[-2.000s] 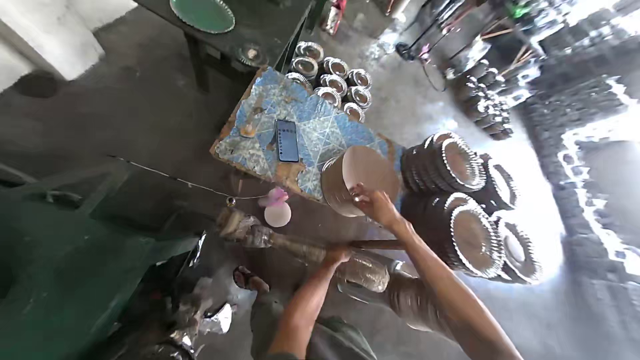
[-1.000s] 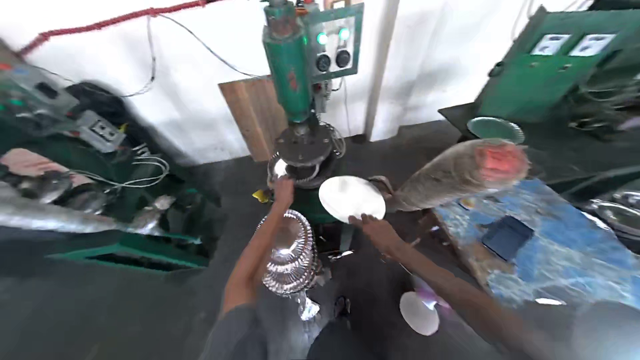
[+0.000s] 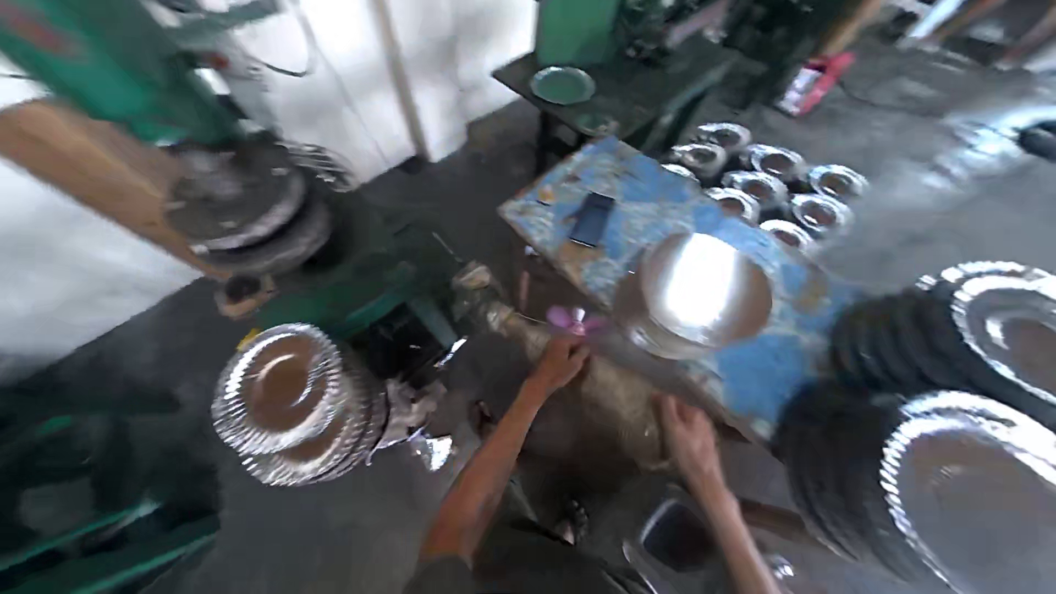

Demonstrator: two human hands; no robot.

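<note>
My left hand is at the middle, with curled fingers beside a small pink fan; blur hides whether it grips anything. My right hand lies over the right part of a wrapped, brownish bundle, fingers near the blue table's edge. On the blue patterned table stands a stack of round flat discs, the top one glaring with light. A dark phone rests farther back on it. To the left is a stack of fluted silver plates.
A green press with a round die stands at the left. Tall stacks of fluted plates are beside the table at right. Smaller stacks of silver bowls stand on the floor behind it. A dark bench holds a green plate.
The view has swung right from the press to the blue table. One second ago my right hand was at a pale disc and my left at the press; both are now near the bundle.
</note>
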